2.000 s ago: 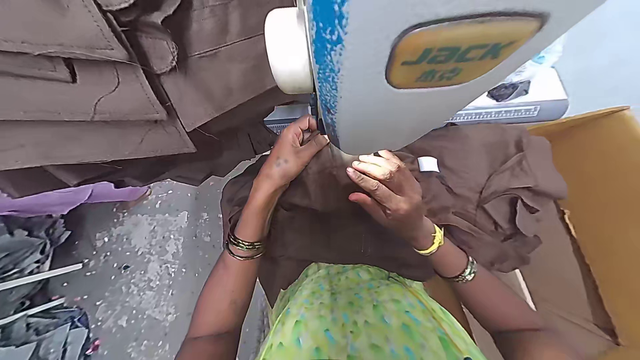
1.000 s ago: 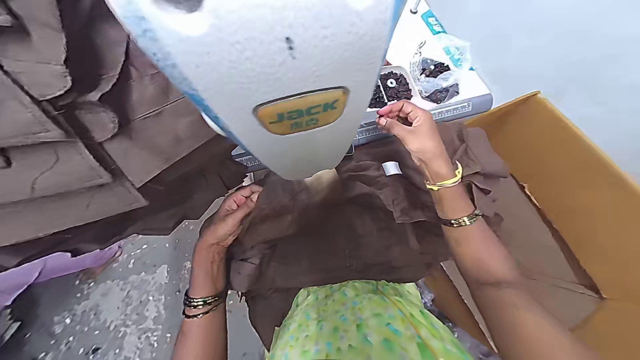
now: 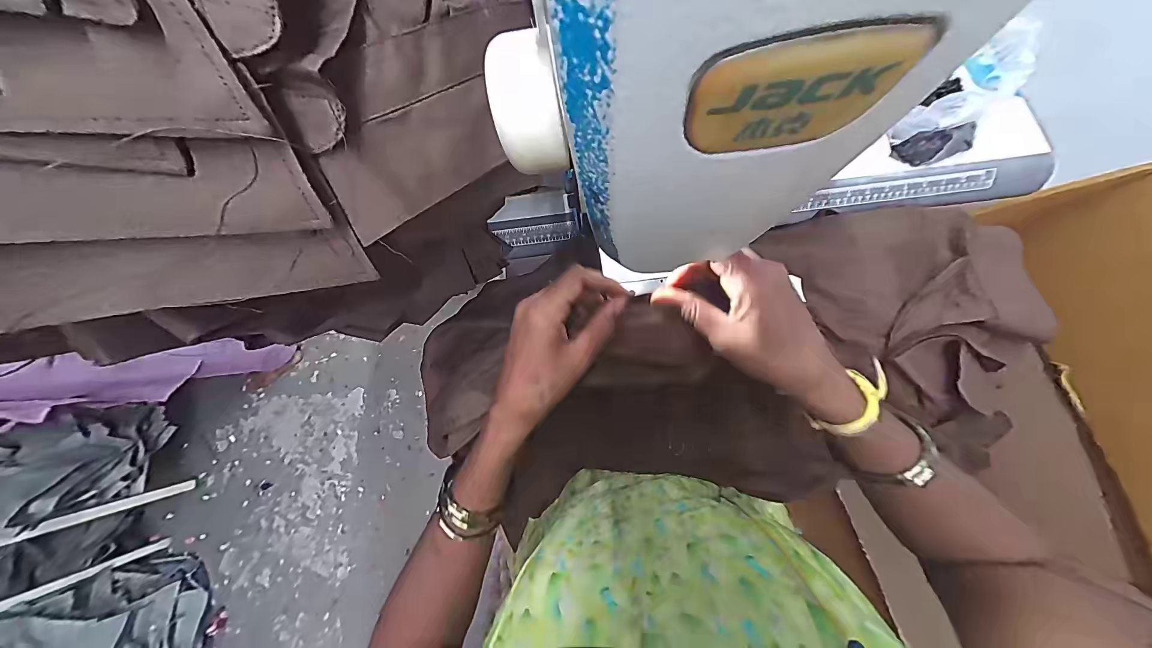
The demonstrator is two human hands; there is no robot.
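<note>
A brown fabric garment piece lies across my lap and under the head of a white and blue Jack industrial sewing machine. With thumb and forefinger my left hand pinches the fabric's upper edge, just below the machine head. Close beside it on the right, my right hand has its thumb and forefinger curled together at the same edge. Whether anything small is between those fingers cannot be seen. The machine head hides the needle area.
Brown cut and stitched pieces are stacked at the upper left. A cardboard box stands at the right. Behind the machine, a plastic bag with dark contents rests near a printed ruler scale. Grey cloth lies lower left.
My right hand has come back from the small dark items behind the machine to the fabric edge. My left hand is now close beside it. The view has shifted.
</note>
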